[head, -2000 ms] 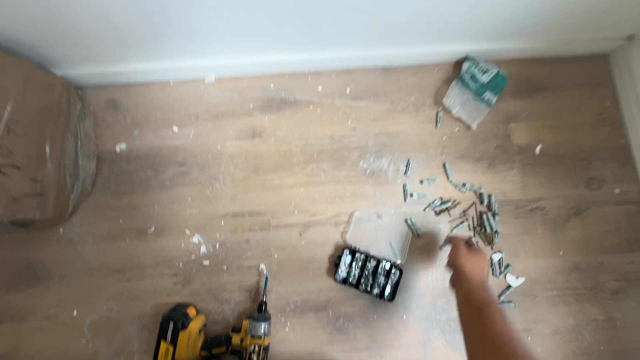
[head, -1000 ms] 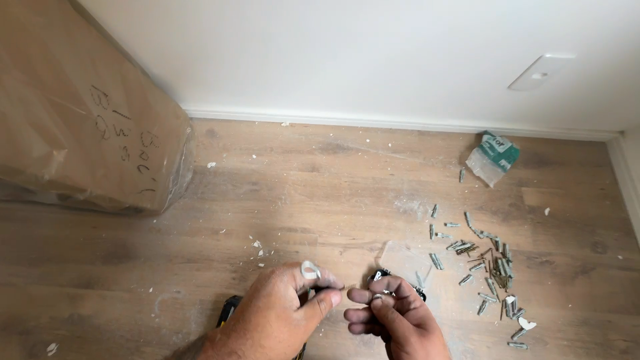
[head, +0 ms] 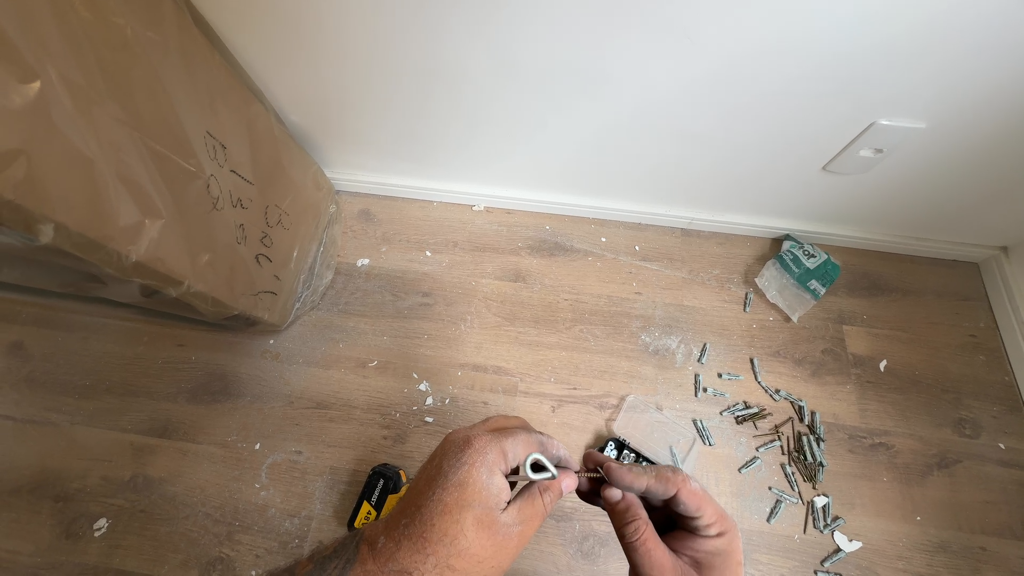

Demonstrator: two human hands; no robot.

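Note:
My left hand [head: 472, 496] grips a bent metal hook [head: 541, 466] between thumb and index finger, at the bottom centre of the head view. A thin screw [head: 589, 475] spans the gap between both hands, its threaded part showing. The fingertips of my right hand [head: 664, 504] pinch the screw's right end; something small there is partly hidden. Behind my right fingers lies a black compartment case [head: 614, 450] with a clear lid [head: 652, 428] folded back. Grey wall plugs [head: 812, 448] and brass-coloured screws [head: 800, 464] lie scattered on the floor to the right.
A yellow and black battery pack [head: 376, 498] sits left of my left hand. A large wrapped cardboard package [head: 160, 160] with handwriting stands at the upper left. A torn green and clear plastic bag [head: 798, 276] lies by the white skirting board [head: 640, 214]. White debris dots the wood-look floor.
Two seconds ago my right hand was at the scattered screws and plugs; now it is beside my left hand. My left hand has come into view with the hook. The view has tilted up towards the wall.

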